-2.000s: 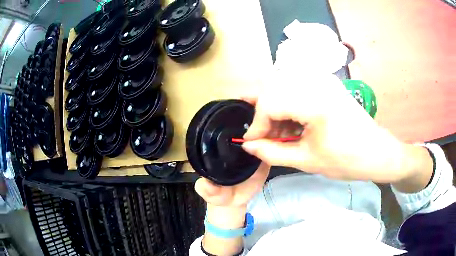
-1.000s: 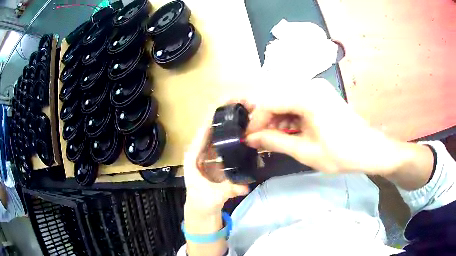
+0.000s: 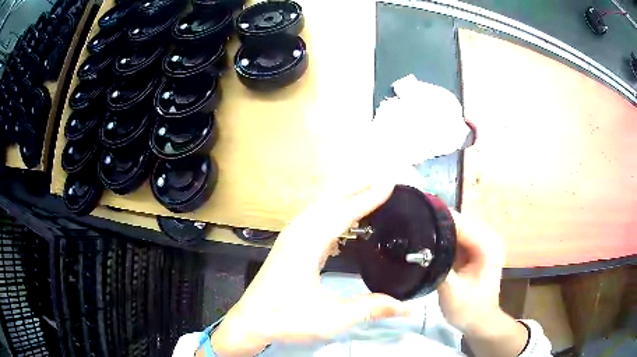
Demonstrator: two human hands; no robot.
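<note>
A black round housing (image 3: pixel 399 245) is held up near the bench's front edge, its face with two silver studs (image 3: pixel 419 258) towards me. My left hand (image 3: pixel 307 279) holds it from the left, thumb below and fingers above, partly washed out by glare. My right hand (image 3: pixel 475 275) is around its right edge, with its fingers hidden behind the housing. A small red patch shows at the housing's upper right rim; I cannot tell what it is.
Rows of black housings (image 3: pixel 183 132) lie on a cardboard sheet (image 3: pixel 258 160) at left, with more housings below it. A white crumpled cloth (image 3: pixel 422 118) lies beside the red mat (image 3: pixel 552 153). A metal rail (image 3: pixel 517 31) runs behind. Black crates (image 3: pixel 91 286) stand at lower left.
The housing has turned so its studded face shows, and has moved right. My right hand has gone from the red wire at its centre to its right side. The view has shifted; the green board is out of view.
</note>
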